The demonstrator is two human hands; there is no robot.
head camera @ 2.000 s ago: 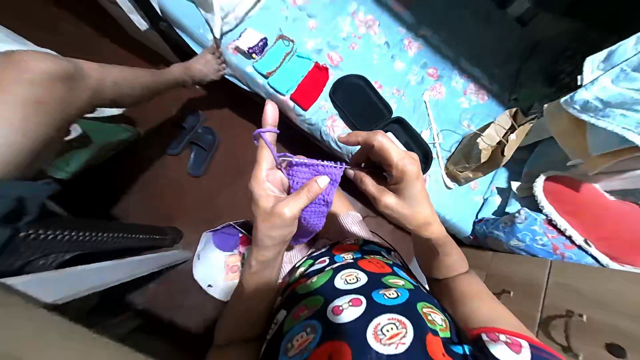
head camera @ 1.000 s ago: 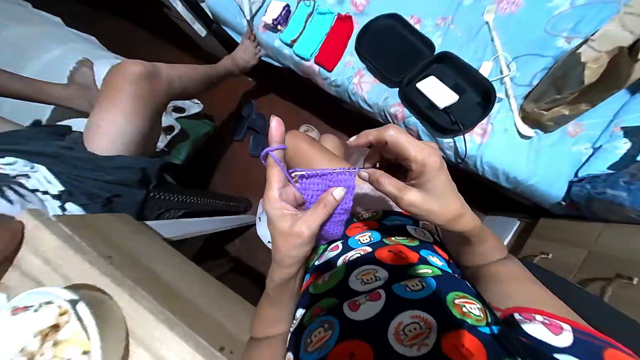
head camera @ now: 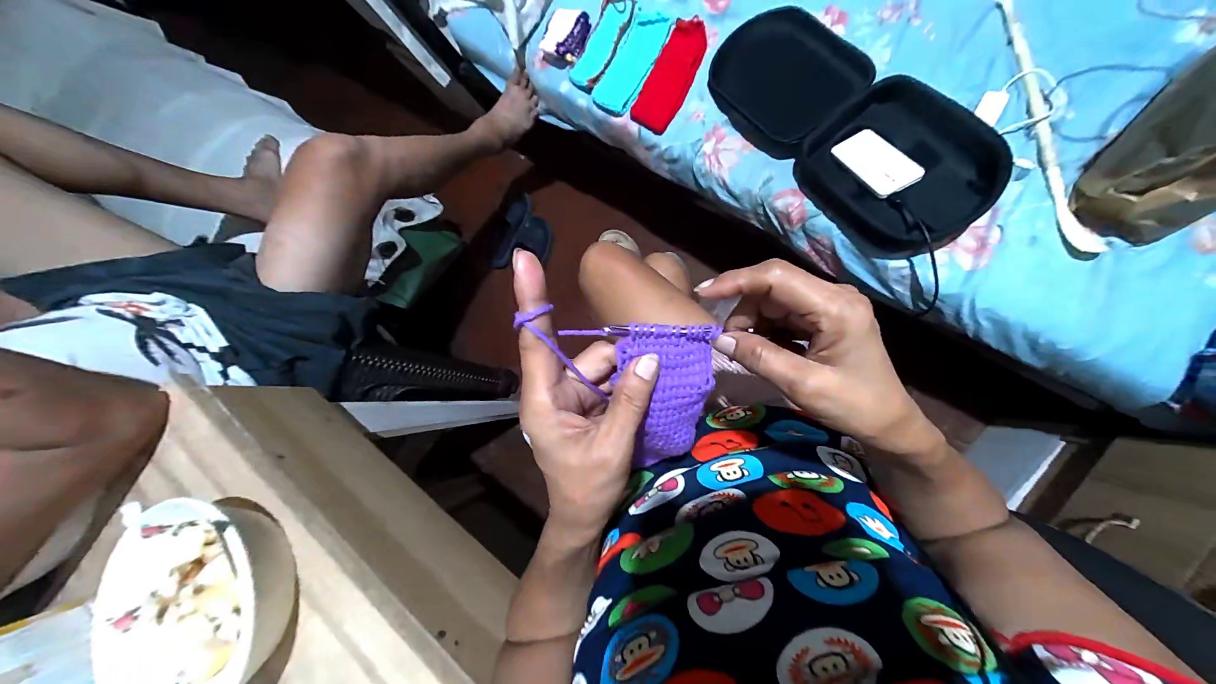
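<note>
A purple crocheted panel (head camera: 670,394) hangs between my hands above my lap. My left hand (head camera: 579,408) pinches its left edge with the thumb, and purple yarn (head camera: 549,337) loops round the raised index finger. Through the row of loops at the panel's top runs a thin metal crochet hook (head camera: 622,331), its tip out at the left with yarn at it. My right hand (head camera: 807,347) holds the hook's other end between thumb and fingers at the panel's top right corner. The fingers hide most of that end.
On the flowered bed sheet (head camera: 731,142) lie red (head camera: 670,76) and turquoise (head camera: 632,62) knitted pieces and an open black case (head camera: 902,171) holding a white device (head camera: 876,162). A container of food (head camera: 176,589) stands on a wooden surface (head camera: 351,551) at lower left. Another person's bare legs (head camera: 323,190) extend at left.
The view has swung, bringing the food container and the other person more into sight. The hook's tip now shows at the panel's left, under a row of loops; both hands keep their hold.
</note>
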